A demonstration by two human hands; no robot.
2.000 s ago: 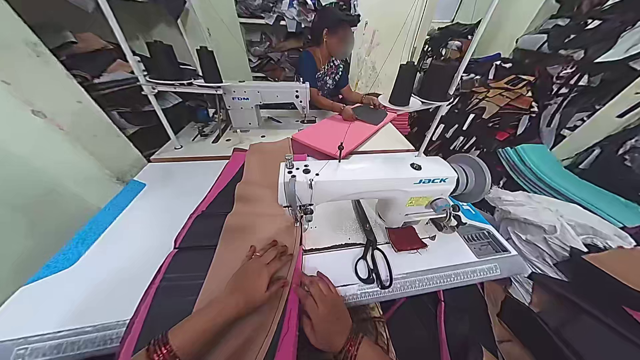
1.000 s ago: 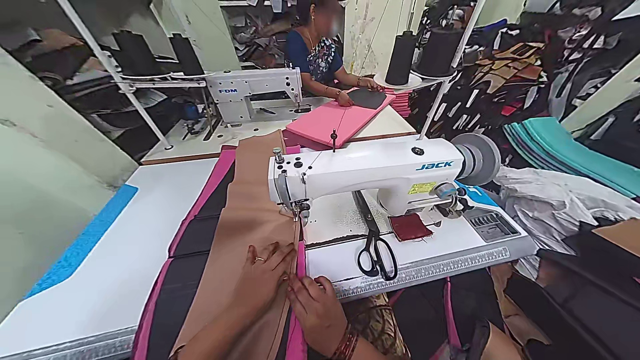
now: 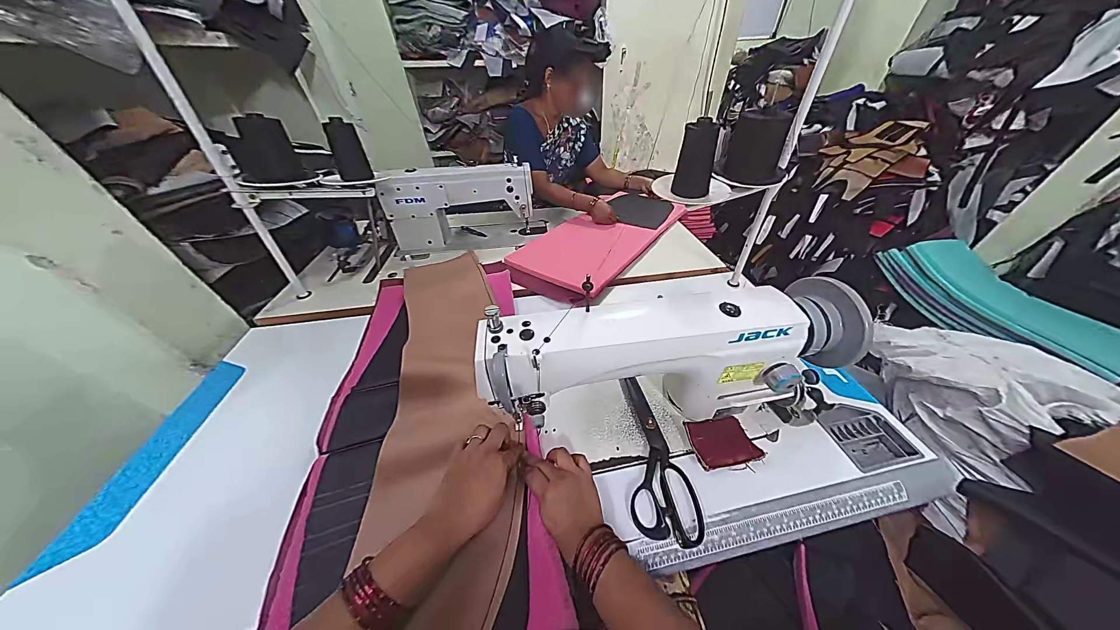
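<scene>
Under the needle of a white Jack sewing machine [image 3: 647, 341] runs the edge of a long tan strip of material [image 3: 437, 394], layered with black and pink fabric [image 3: 350, 490]. My left hand [image 3: 481, 472] lies on the tan strip, its fingertips pinching the edge just in front of the presser foot. My right hand [image 3: 564, 494] meets it there, its fingers gripping the pink and tan edge. Black-handled scissors [image 3: 667, 499] lie on the machine bed to the right of my right hand, near a dark red fabric scrap [image 3: 724, 442].
Across the table a person [image 3: 560, 149] holds a dark grey piece [image 3: 641, 210] on a pink stack [image 3: 586, 254]. A second sewing machine [image 3: 455, 201] stands behind left. Black thread cones [image 3: 696, 157] sit on a stand. White cloth [image 3: 989, 376] and teal sheets [image 3: 1006, 297] lie right.
My left hand has moved forward from flat on the tan strip to the edge near the needle, its fingers now bunched. My right hand has also come closer to the needle.
</scene>
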